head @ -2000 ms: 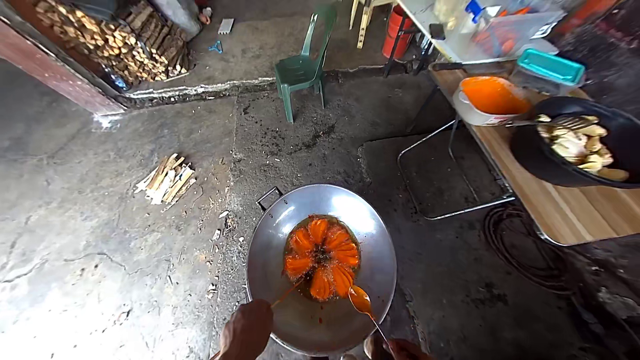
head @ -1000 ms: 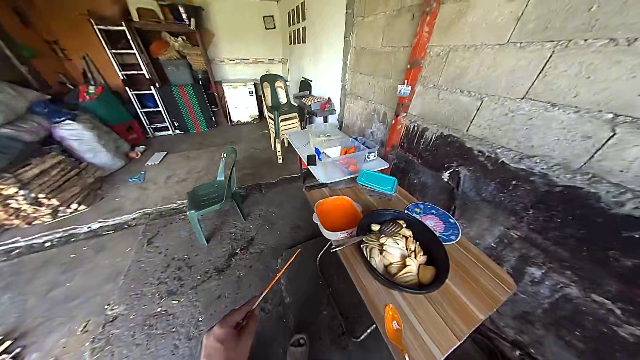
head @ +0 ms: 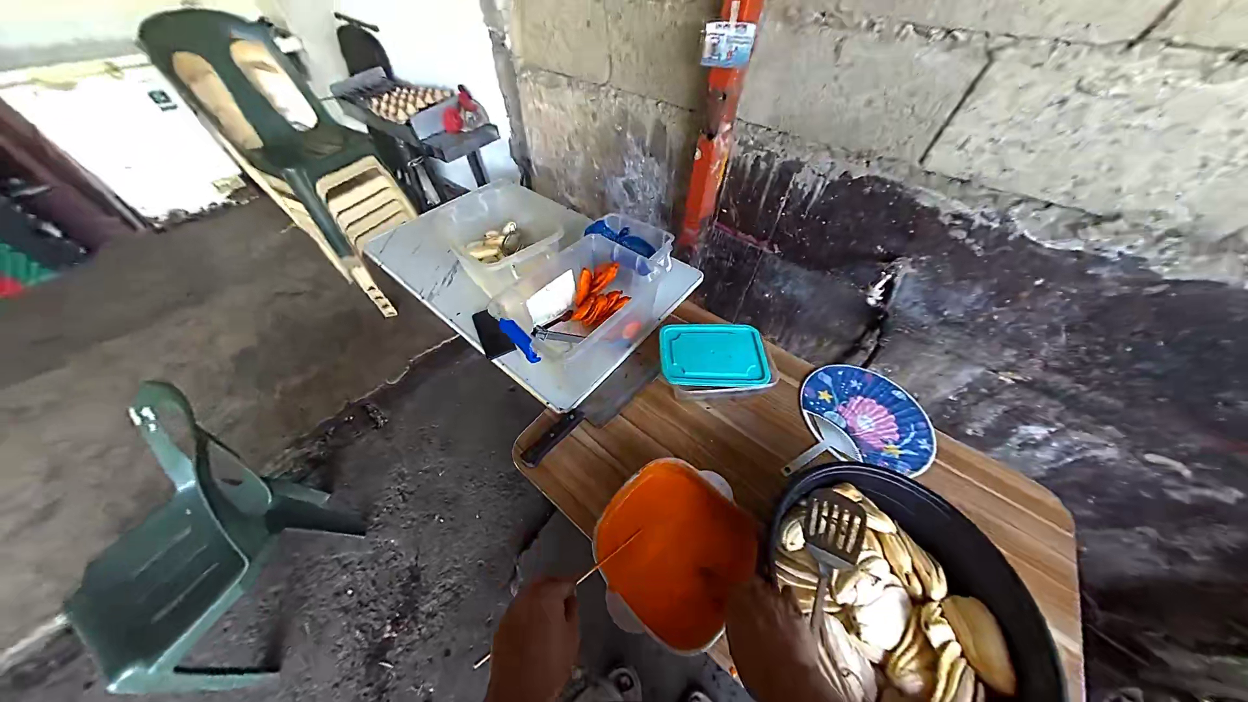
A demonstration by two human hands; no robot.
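Observation:
My left hand (head: 538,634) is closed around a thin wooden stick (head: 606,559), whose orange-coated tip is over a tub of orange batter (head: 673,546). My right hand (head: 775,634) is at the tub's right edge, beside a black basin (head: 1014,595); its fingers are hidden, and whether it holds anything is unclear. Sliced, peeled banana-like pieces (head: 882,604) fill the basin. A slotted metal turner (head: 835,531) rests on them, its handle running down beside my right hand. A round fan with a shell print (head: 868,419) lies behind the basin.
The wood-grain table (head: 1038,536) also bears a knife (head: 553,439) and a teal-lidded container (head: 715,357). Behind it, a white table (head: 419,263) holds clear bins, one with orange fried pieces (head: 597,294). A green plastic chair (head: 166,556) stands left; a block wall (head: 877,107) is behind.
The view has swung from the wok toward the tables. My left hand's stick is now over the batter tub. My right hand, unseen one second ago, is beside the tub.

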